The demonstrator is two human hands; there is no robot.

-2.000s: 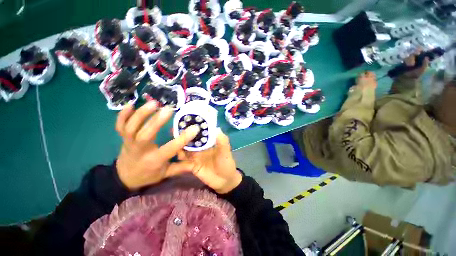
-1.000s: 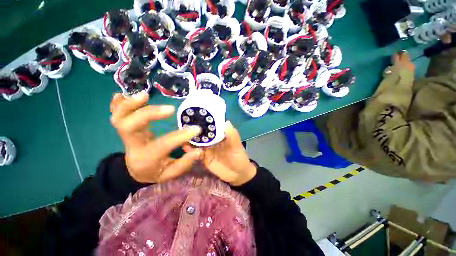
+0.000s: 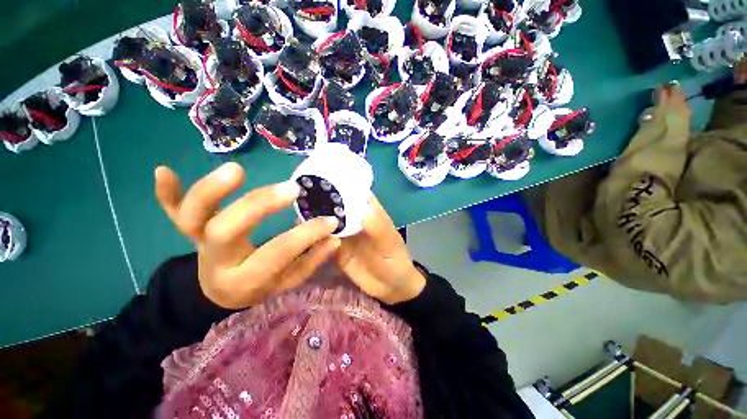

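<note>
A white rounded camera shell (image 3: 354,176) is held up over the bench's near edge. Its front, with a black LED light board (image 3: 319,200) and a ring of small pale lamps, is turned to the left. My right hand (image 3: 381,258) holds the shell from the right and below. My left hand (image 3: 246,237) has thumb and a finger on the shell's front rim and face; its other fingers are spread. Many waiting units (image 3: 287,127), white shells with black parts and red wires, stand just beyond. The shell's back is hidden.
Green bench mat (image 3: 176,192) with a pale line. A lone white shell (image 3: 10,237) lies at the far left. At right are a neighbouring worker's tan sleeve (image 3: 647,188), a black box (image 3: 643,33), a blue stool (image 3: 520,233) and cartons (image 3: 680,368).
The shell has tilted so its lamp face points more to the left. My left fingers have moved from the face's middle to its edge and spread. The view has shifted, and the lone shell has appeared.
</note>
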